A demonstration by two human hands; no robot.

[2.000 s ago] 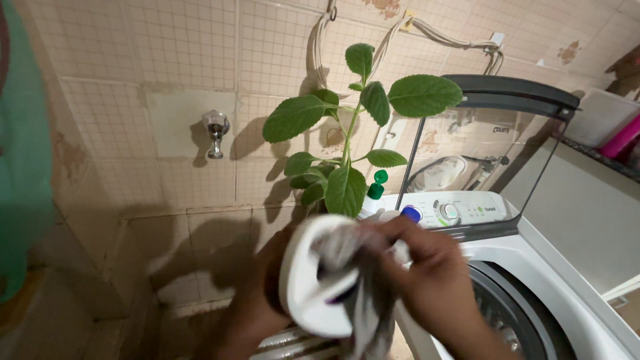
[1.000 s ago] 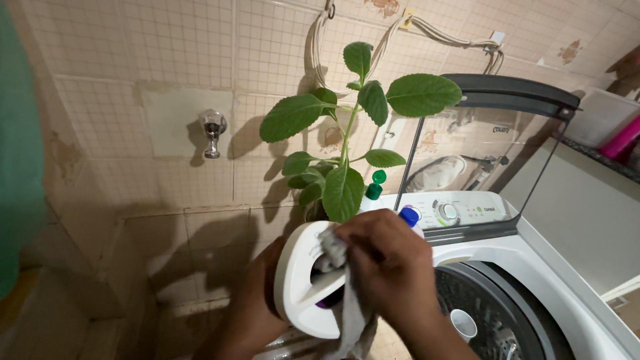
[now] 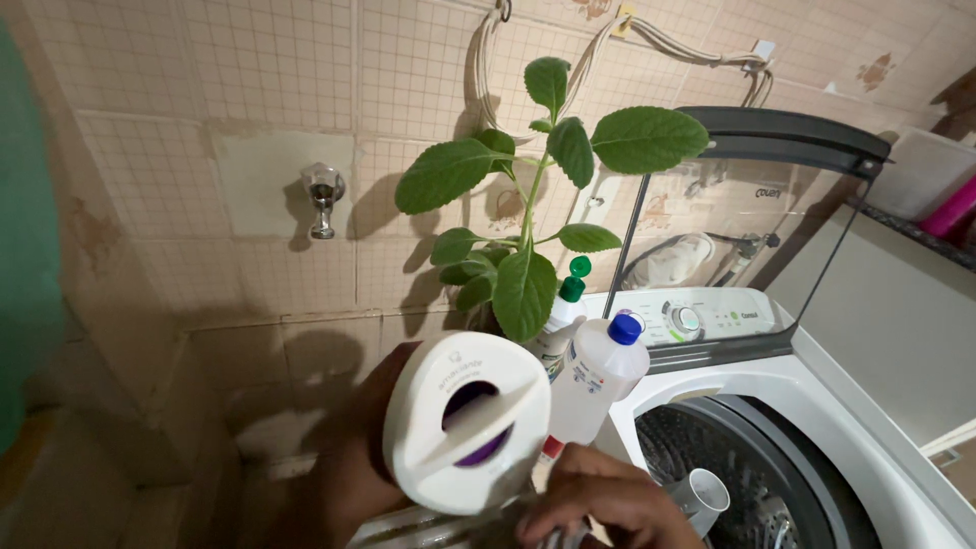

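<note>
My left hand point(image 3: 354, 465) is wrapped round a white plastic dispenser part point(image 3: 465, 423) with a crossbar over a round opening, purple inside; words are moulded on its face. Just right of it and lower, my right hand point(image 3: 602, 499) has bent fingers on a crumpled greyish cloth, partly hidden at the bottom edge. Behind the white part stand a clear bottle with a blue cap point(image 3: 598, 374) and a white bottle with an open green flip cap point(image 3: 564, 313). A leafy green plant point(image 3: 534, 206) rises behind them.
On the right is an open top-load washing machine point(image 3: 862, 381) with its glass lid raised; a clear plastic cup point(image 3: 701, 496) is in its opening. A metal tap point(image 3: 323, 198) sticks out of the tiled wall. Cables point(image 3: 671, 46) hang above, and green fabric point(image 3: 27, 229) is at the far left.
My right hand has moved down, off the white part, with the cloth. The cloth was over the part's opening in the earlier frames; the opening now shows.
</note>
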